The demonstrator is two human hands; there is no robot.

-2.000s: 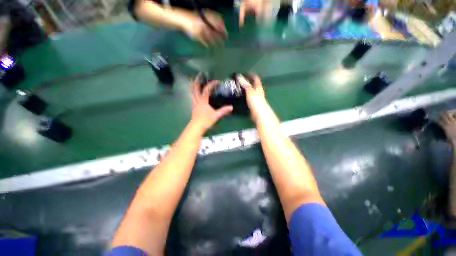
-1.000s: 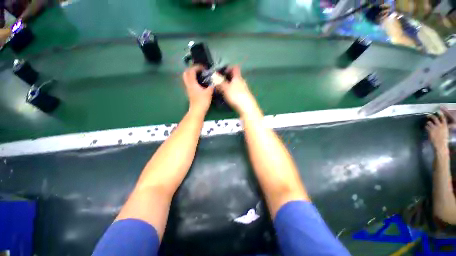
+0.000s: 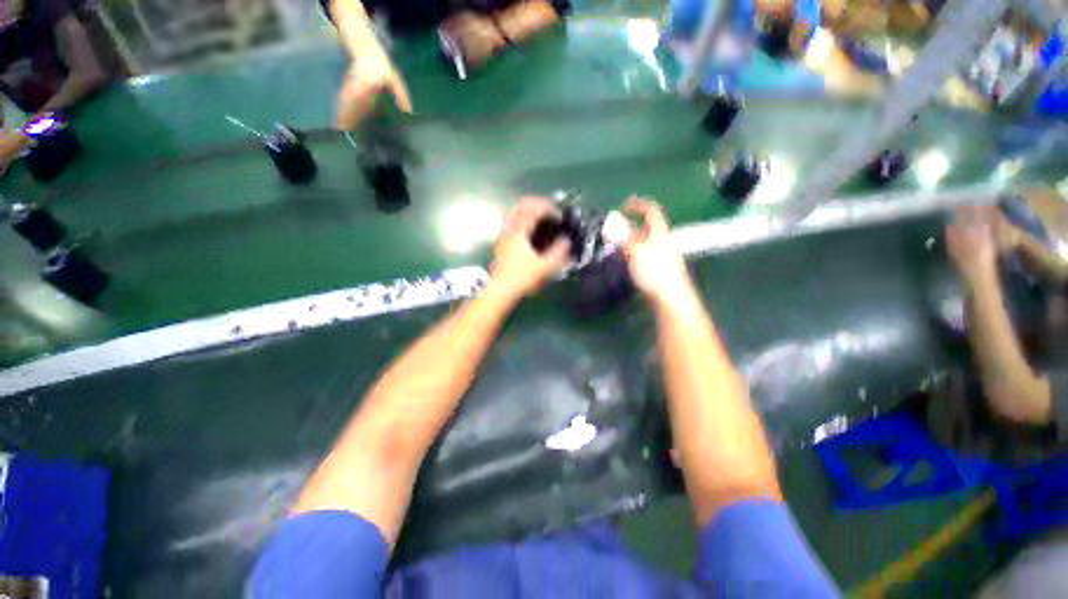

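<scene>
My left hand (image 3: 533, 246) and my right hand (image 3: 648, 248) hold a black cylindrical unit (image 3: 600, 281) between them, over the white rail at the bench edge. Wires and a silvery-white part (image 3: 589, 234) show at its upper end, between my fingers. My left fingers close on a small black part (image 3: 547, 232) at that end. My right fingertips are at the white part. The picture is blurred, so the exact contacts are unclear.
Several black housings (image 3: 291, 157) stand or lie on the green belt (image 3: 234, 234). Another person's hand (image 3: 372, 88) reaches over the belt. A white scrap (image 3: 572, 434) lies on the dark bench (image 3: 293, 410). A blue stool (image 3: 884, 456) is at the right.
My hands have come back from the belt to the rail with the unit and moved right in the picture. Another person's hand now reaches over a housing left on the belt.
</scene>
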